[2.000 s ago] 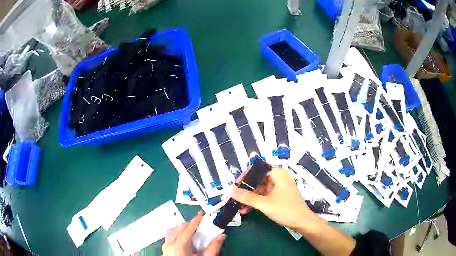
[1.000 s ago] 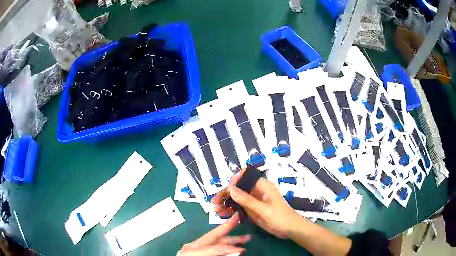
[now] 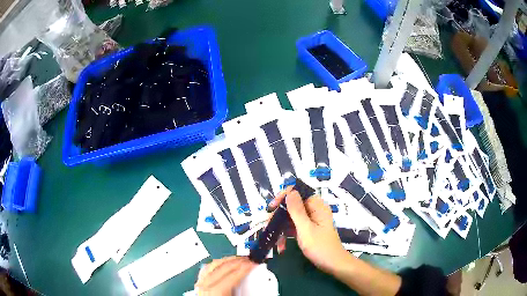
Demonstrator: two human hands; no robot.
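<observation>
My right hand (image 3: 316, 226) is shut on a black strap (image 3: 273, 231) at the bottom centre, held diagonally over the lower edge of the card pile. My left hand (image 3: 224, 276) is at the strap's lower end, with a white card (image 3: 258, 281) showing beside its fingers. The left fingertips are partly hidden, and whether the strap is fixed to the card cannot be told. Carded straps (image 3: 279, 151) fan out in an overlapping pile behind and right of my hands. Blank cards (image 3: 164, 260) lie at the lower left.
A large blue tub (image 3: 144, 139) heaped with black straps stands at left. Small blue bins stand at the back (image 3: 356, 66), at the left edge (image 3: 22, 185) and right of the pile (image 3: 469, 110). A grey metal post (image 3: 395, 43) rises behind the pile. Clear bags (image 3: 72, 40) lie back left.
Since one second ago, my left hand has moved in to the strap's lower end, and a white card now shows beside it. The strap is now stretched diagonally between both hands.
</observation>
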